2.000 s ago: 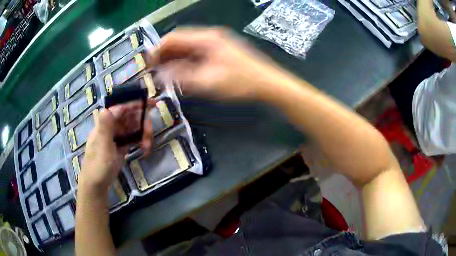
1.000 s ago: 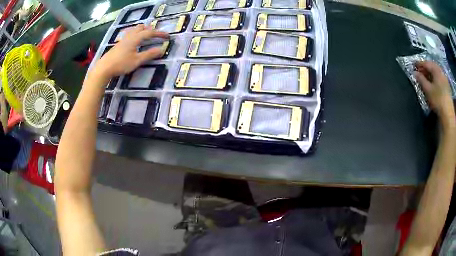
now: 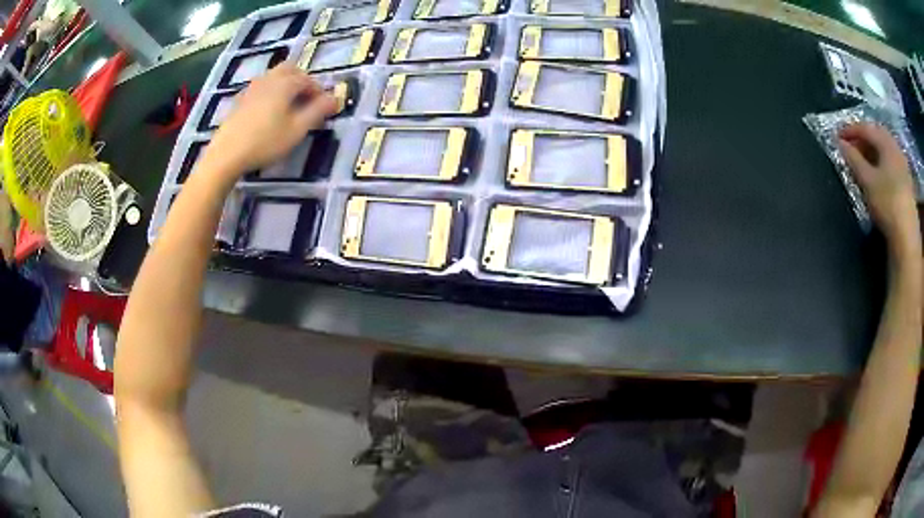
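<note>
The pale blister tray lies on the dark bench with rows of phone frames. Most frames, such as the one at its near right corner, show gold end plates; those on the left, such as this black frame, look all black. My left hand is over the left part of the tray, fingers curled at the end of a gold-ended frame; whether it grips anything is hidden. My right hand is on the clear bag of small silvery parts at far right, fingertips on it; a held part cannot be seen.
A white card with dark marks lies just beyond the bag. A yellow fan and a white fan stand at left. A red stool is below them. The bench's front edge runs in front of me.
Two seconds ago my left hand held a black frame and my right hand was over the tray. Since one second ago my left fingers have curled in; my right hand has barely moved.
</note>
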